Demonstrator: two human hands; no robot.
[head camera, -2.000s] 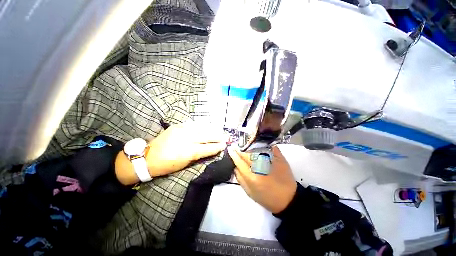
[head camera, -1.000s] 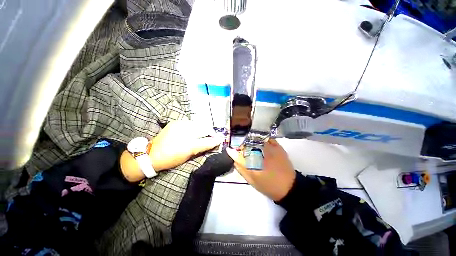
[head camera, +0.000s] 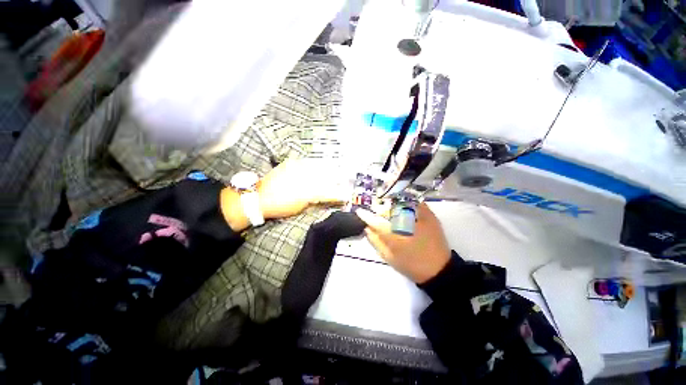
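The checked garment lies bunched left of the needle area and under my left arm. A black band runs from the presser foot area down toward the table's front edge. My left hand, with a white watch, lies on the cloth, fingertips beside the foot; its hold is unclear. My right hand is right of the foot, thumb and finger at the black band's end, partly behind the small grey-blue cylinder. The needle tip and stitching are too small to tell.
The white machine head with JACK lettering fills the upper right. A shiny curved cover stands above the foot. A measuring scale runs along the front edge. Coloured spools lie at the far right. A blurred white shape crosses the upper left.
The view has shifted, showing an orange thing at the upper left and more of the workroom. Both hands remain beside the presser foot, with little visible movement against the machine.
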